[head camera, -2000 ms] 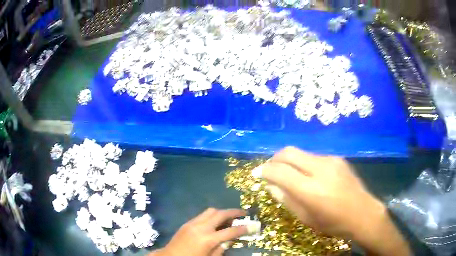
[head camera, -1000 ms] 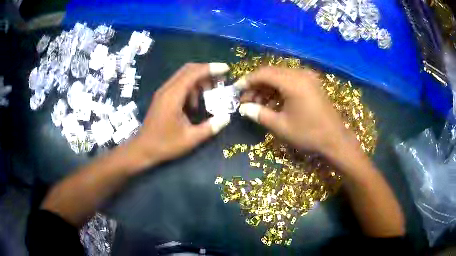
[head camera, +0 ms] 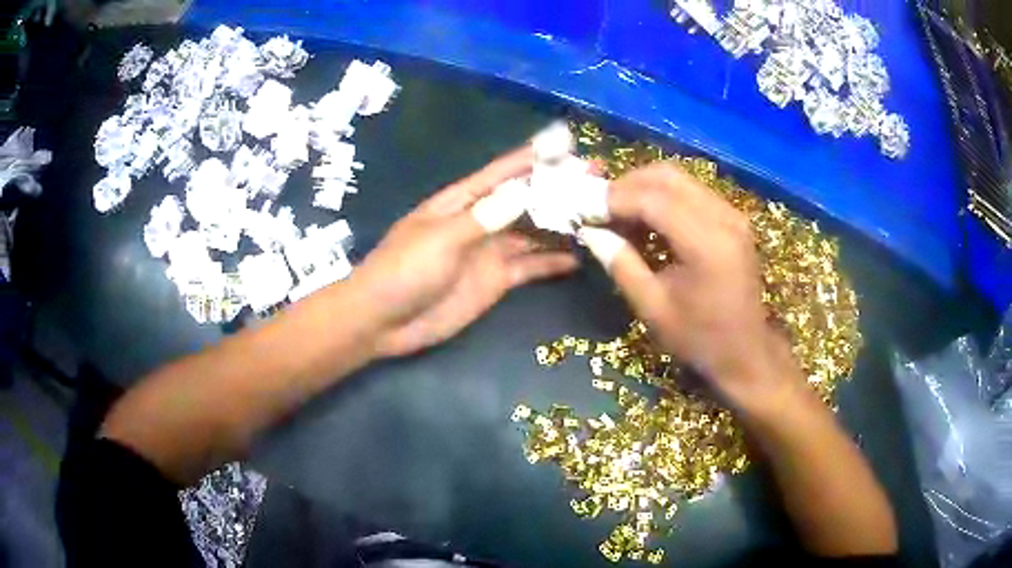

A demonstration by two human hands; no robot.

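A white plastic housing (head camera: 564, 193) is held between my two hands, above the dark worktop and beside the brass heap. My left hand (head camera: 444, 255) grips it from the left with thumb and index finger, which wear white tip covers; its other fingers are spread below. My right hand (head camera: 699, 266) is at the housing's right side, its thumb tip cover just below it. Whether a brass piece is in my right fingers cannot be told. Loose brass contacts (head camera: 621, 455) lie under and around my right hand. A pile of white housings (head camera: 216, 189) lies at the left.
The blue sheet (head camera: 710, 100) crosses behind the worktop, with more white housings (head camera: 816, 67) on it at the upper right. A clear plastic bag (head camera: 954, 433) lies at the right edge. A container of silvery parts (head camera: 222, 516) is at lower left. A white glove-like shape (head camera: 22, 161) is at the left edge.
Two seconds ago my right hand was at the brass heap's far end and my left hand lower. Both hands then came together at the housing; since one second ago, my left hand has turned its grip on it.
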